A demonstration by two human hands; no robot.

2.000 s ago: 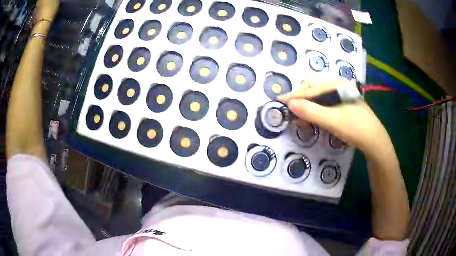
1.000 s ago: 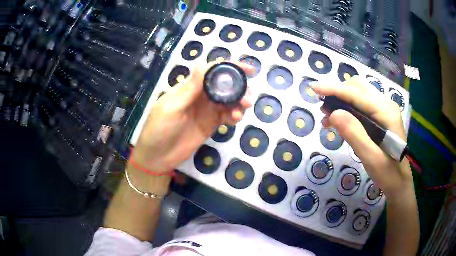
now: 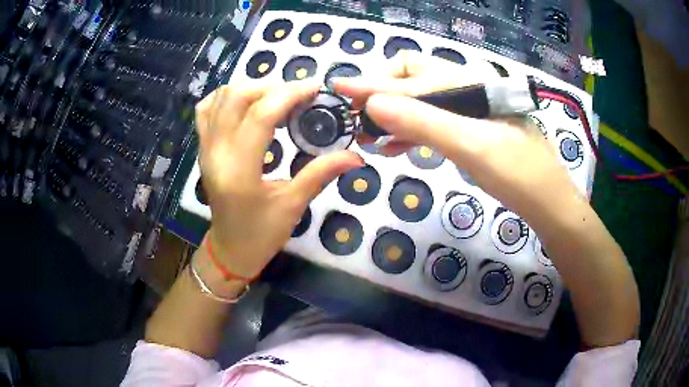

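Observation:
My left hand [image 3: 253, 151] holds a round unit [image 3: 320, 127] by its edge above the white foam tray [image 3: 483, 306]. The unit faces up, with a dark centre, a pale ring and fine comb-like marks on its right side. My right hand [image 3: 446, 125] holds a wired pen tool [image 3: 461, 100] with a thick black handle and pale cable end. The tool's tip end is at the unit's right side, by the marks; exact contact is hard to tell. The tray shows black positions with gold dots [image 3: 359, 184] and filled positions [image 3: 462, 215] on the right.
Clear blister trays [image 3: 83, 113] lie at the left, and another [image 3: 483, 30] lies behind the white tray. A green mat with a yellow line [image 3: 631, 148] and a blue line is at the right. Red and black wires [image 3: 650, 175] cross it. Stacked sheets [image 3: 668, 264] stand at the far right.
The unit in my left hand was glossy black side up and now shows its pale ring and marks. My right hand has moved left, bringing the tool against or close to the unit.

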